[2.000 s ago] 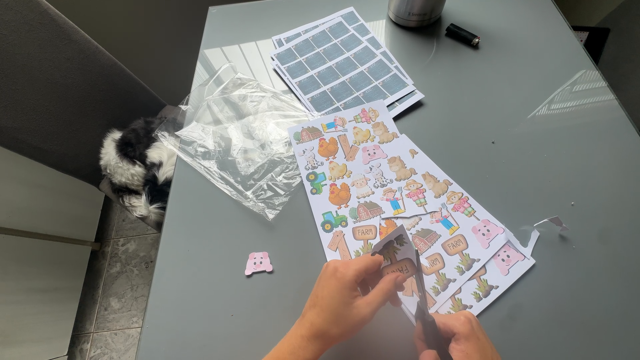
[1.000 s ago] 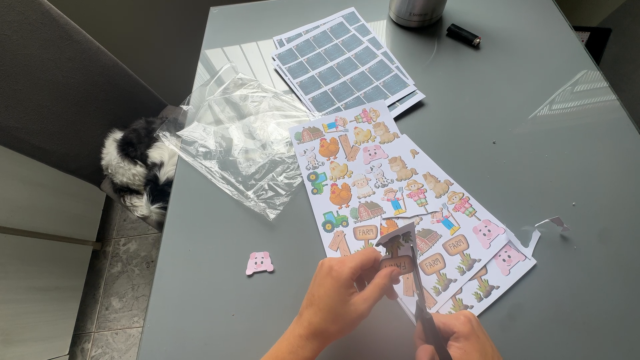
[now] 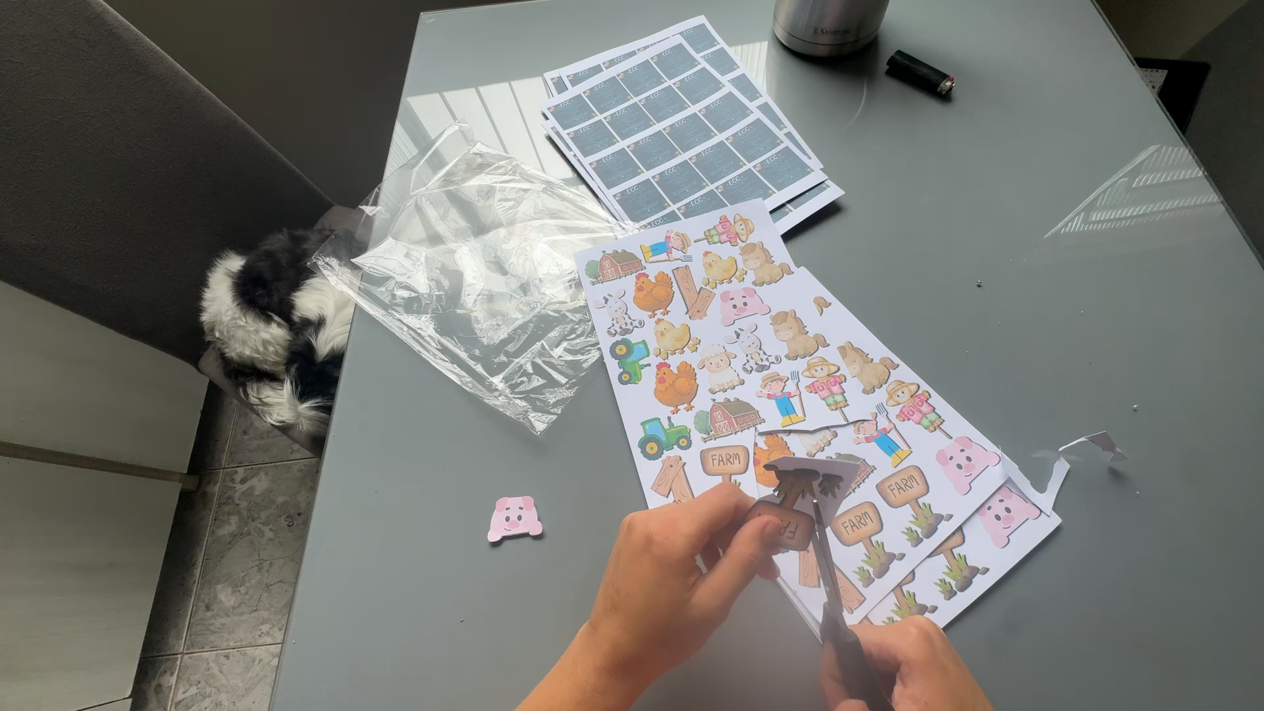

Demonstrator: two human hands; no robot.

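Between the thumb and fingers of my left hand (image 3: 681, 578) is a small paper piece printed with a farm sign (image 3: 783, 521), its plant base pointing away from me. My right hand (image 3: 904, 667) grips dark-handled scissors (image 3: 837, 612), whose blades lie along the right side of that piece. Whether the blades touch the paper is hard to tell. Under both hands lie overlapping printed sheets (image 3: 681, 336) with farm animals, tractors, barns and signs; the upper one has a cut-away edge. A cut-out pink pig (image 3: 514, 518) lies on the table left of my left hand.
A clear plastic sleeve (image 3: 484, 276) lies at the left, beside a stack of sheets with dark rectangles (image 3: 681, 128). Farther back stand a metal container (image 3: 828, 25) and a black cylinder (image 3: 919, 75). A paper scrap (image 3: 1086, 444) lies right. Black-and-white fur (image 3: 281, 326) shows beyond the left table edge.
The sign piece has turned and shifted slightly in my left hand, and the scissor blades now sit at a different angle along it. The sheets and the pink pig have not moved.
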